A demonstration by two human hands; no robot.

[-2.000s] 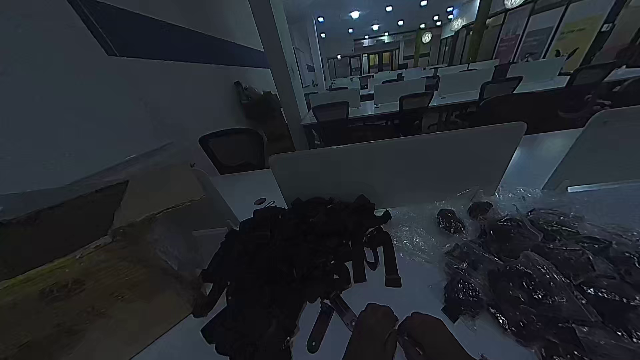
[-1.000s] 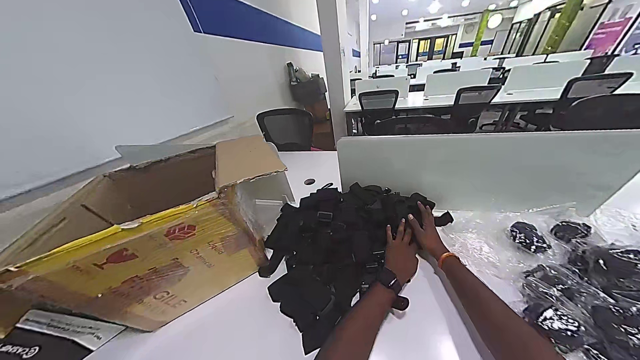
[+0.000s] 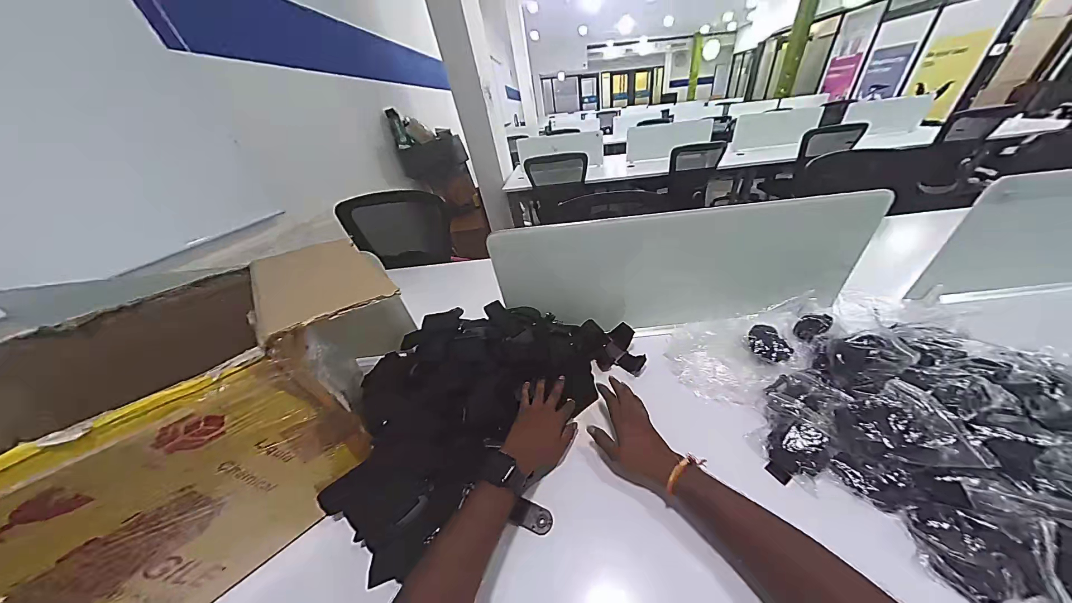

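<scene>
A heap of black fabric straps (image 3: 452,402) lies on the white table (image 3: 620,544). My left hand (image 3: 540,431), with a dark watch on its wrist, rests spread on the heap's right side and holds nothing. Just right of the heap, my right hand (image 3: 632,435) is over the bare tabletop with fingers apart, an orange band at its wrist. A dark flat piece with a round hole (image 3: 536,515) sticks out from under my left wrist. Black items in clear plastic bags (image 3: 904,419) are piled at the right.
An open cardboard carton (image 3: 176,469) with yellow tape stands at the left. A frosted divider panel (image 3: 687,260) rises behind the heap, with a second panel (image 3: 1005,234) to its right. An office chair (image 3: 398,226) is beyond the table.
My hands were both on the right part of the heap a second ago; the right hand is now off it, on the tabletop side. The earliest frame is much darker.
</scene>
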